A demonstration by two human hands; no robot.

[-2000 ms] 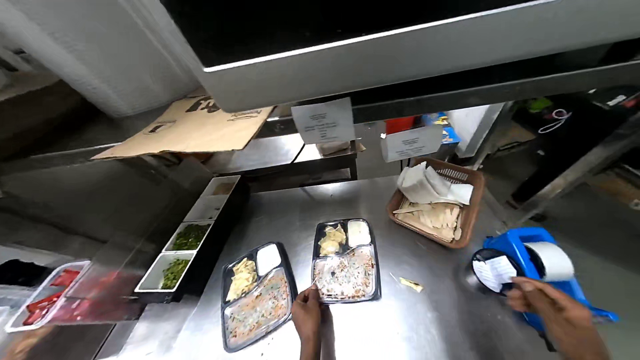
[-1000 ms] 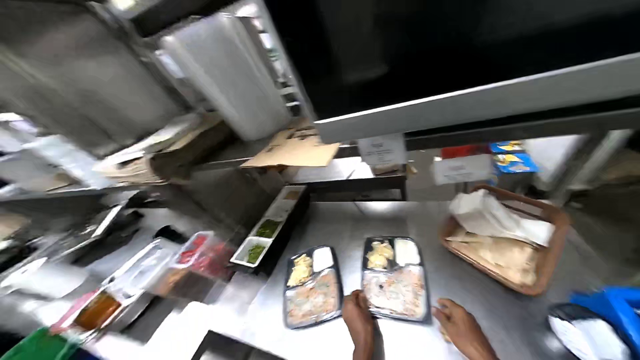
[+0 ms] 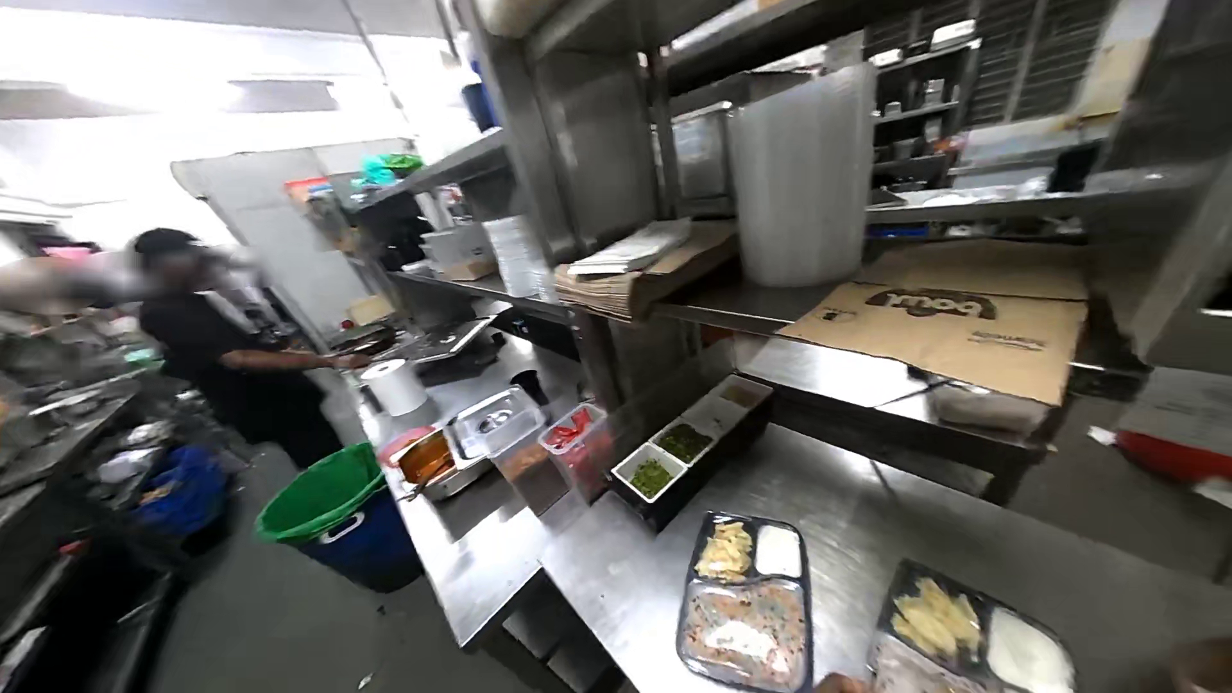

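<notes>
Two black compartment meal trays with clear film lie on the steel counter, the left one (image 3: 747,606) whole in view and the right one (image 3: 948,635) cut off by the bottom edge. Each holds yellowish pieces, a white portion and a larger rice-like portion. Only the fingertips of my left hand (image 3: 839,683) show, at the near left side of the right tray; their hold cannot be made out. A blurred part of my right hand (image 3: 1203,664) shows at the lower right corner, to the right of that tray.
A rack of chopped green herbs (image 3: 683,443) stands beyond the left tray. Further left are a tub of red pieces (image 3: 577,433), a steel lidded container (image 3: 496,423), a paper roll (image 3: 395,387) and a green-lined blue bin (image 3: 337,520). Flattened cardboard (image 3: 953,313) lies on the shelf. A person in black (image 3: 221,337) stands at the left.
The view has swung far to the left. My right hand was at the blue tape dispenser two seconds ago, then beside the right tray. My left hand stays near the trays.
</notes>
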